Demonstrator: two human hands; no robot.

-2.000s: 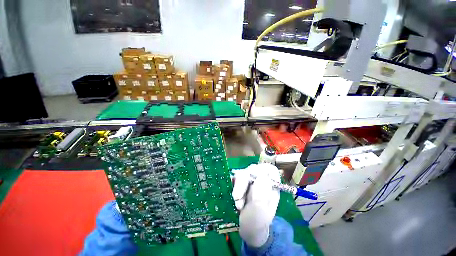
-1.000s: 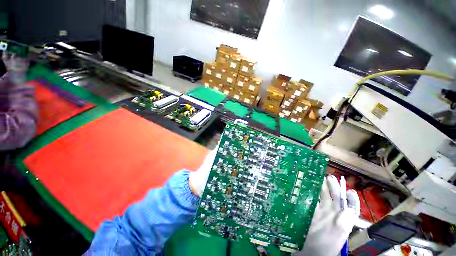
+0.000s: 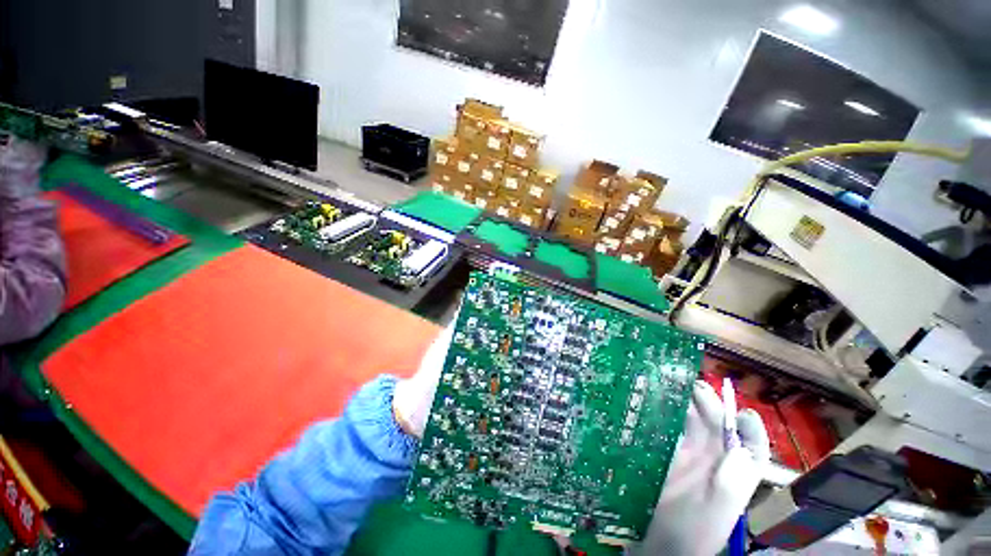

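Note:
A green circuit board [image 3: 554,407] is held up, tilted, with its solder side facing me. My left hand [image 3: 426,380], in a white glove, grips its left edge; the fingers are mostly hidden behind the board. My right hand [image 3: 712,472], also gloved, is at the board's right edge, its fingertips partly hidden. A white marker pen [image 3: 729,413] stands up between the right fingers, and its blue end [image 3: 738,536] shows below the hand.
A red mat [image 3: 239,375] lies on the green bench mat at left. Two boards [image 3: 408,255] sit on a black carrier behind. A person's sleeve [image 3: 30,250] is at the left edge. A handheld device [image 3: 831,500] and white machine [image 3: 848,261] stand at right.
My view has swung left since two seconds ago, bringing the red mat and the other person into view. The board stays held up between both hands, and over the last second has shifted slightly left.

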